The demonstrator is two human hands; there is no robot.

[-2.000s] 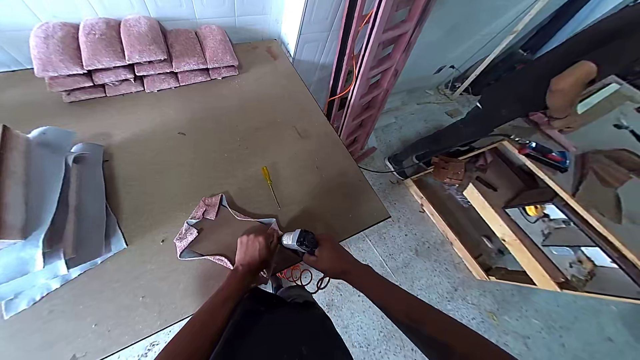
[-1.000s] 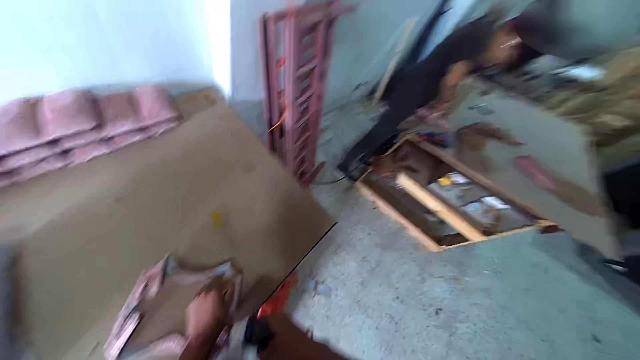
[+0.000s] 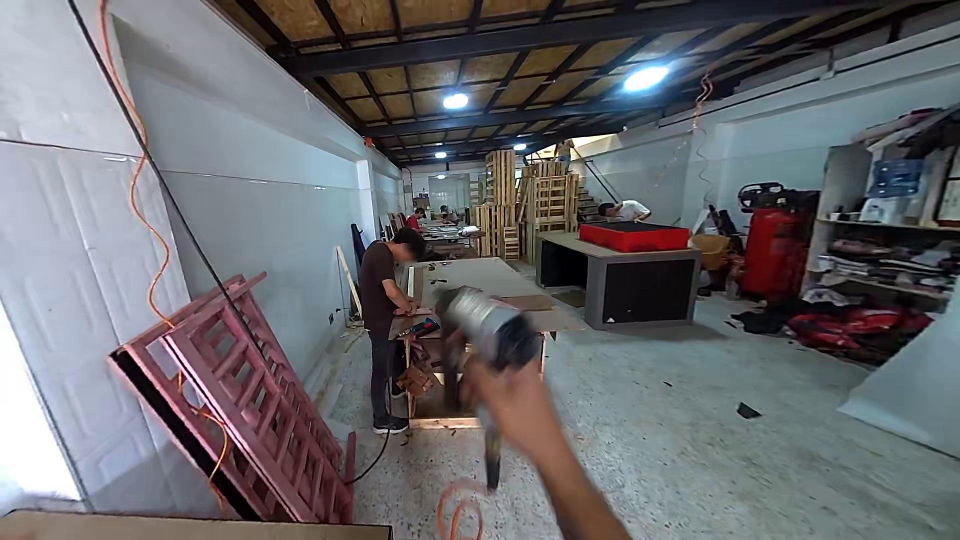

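Observation:
In the head view my right hand [image 3: 510,397] is raised in front of me, closed around a pneumatic staple gun [image 3: 487,326] with a silver body and a dark end cap. The tool and hand are blurred by motion. An orange coiled air hose [image 3: 461,510] hangs below the tool. My left hand is out of view. The edge of the brown-topped worktable [image 3: 195,525] shows at the bottom left.
Pink-covered slatted frames [image 3: 255,405] lean at the left wall. Ahead, a person [image 3: 382,300] in dark clothes stands at another worktable [image 3: 480,277]. A grey table [image 3: 645,285] bears a red piece. A red air compressor [image 3: 769,251] and loaded shelves [image 3: 874,262] stand at right.
The view has swung up from the worktable to the room. My right hand has lifted the staple gun. My left hand, earlier on the fabric-edged piece, has left the view.

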